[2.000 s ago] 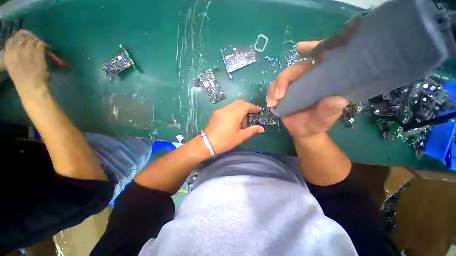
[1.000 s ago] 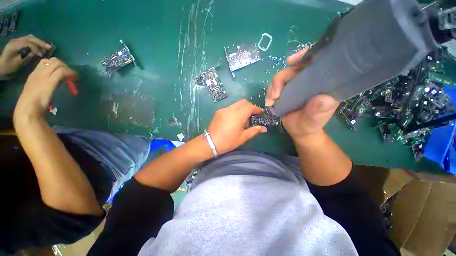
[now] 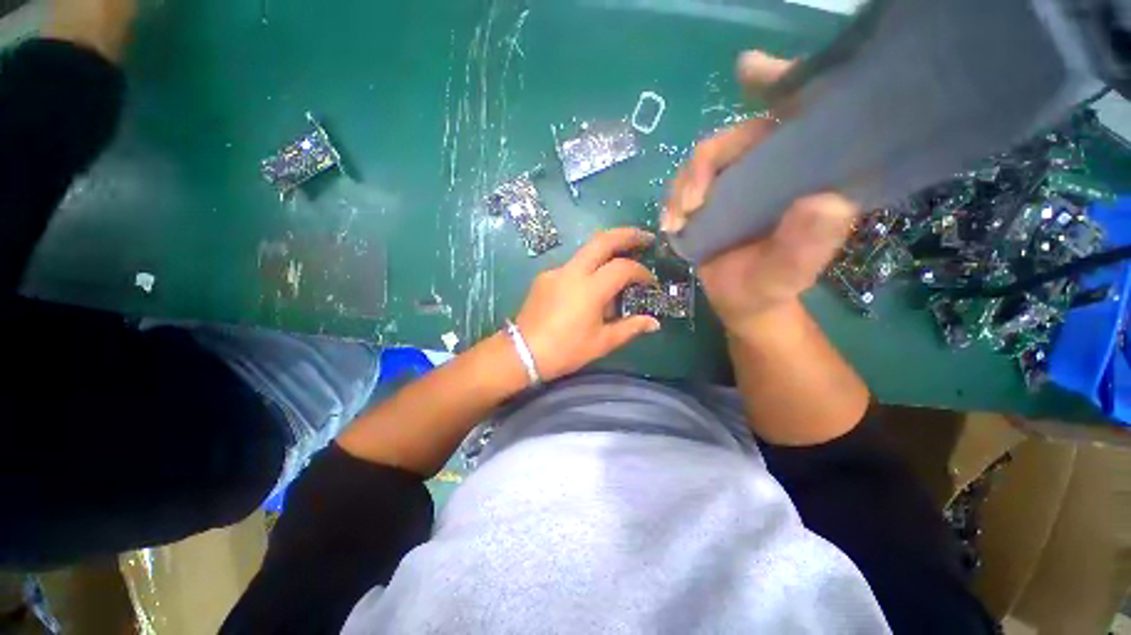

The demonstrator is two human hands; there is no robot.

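My left hand [image 3: 577, 310] holds a small dark circuit board [image 3: 657, 299] flat on the bench between thumb and fingers. My right hand [image 3: 763, 254] is wrapped around a large grey tapered power cutter [image 3: 881, 130], which slants up to the upper right. The cutter's narrow end is just above the board's upper right edge; its exact tip is hidden. Two speckled silvery boards [image 3: 598, 150] [image 3: 525, 212] lie beyond my left hand. Silver-white clippings [image 3: 670, 154] are scattered near them.
Another speckled board [image 3: 300, 160] lies left on the green bench [image 3: 385, 75]. A pale rectangular ring [image 3: 647, 112] lies ahead. At right are a pile of boards [image 3: 955, 242], a blue bin [image 3: 1091, 341] and a black hose [image 3: 1042, 283]. A carton [image 3: 1054, 509] stands below. A neighbour's arm [image 3: 56, 137] reaches forward at left.
The cutter's narrow end has lifted slightly off the held board, showing more of it. The neighbour's hands have moved away to the upper left edge, and the red-handled tool is out of sight.
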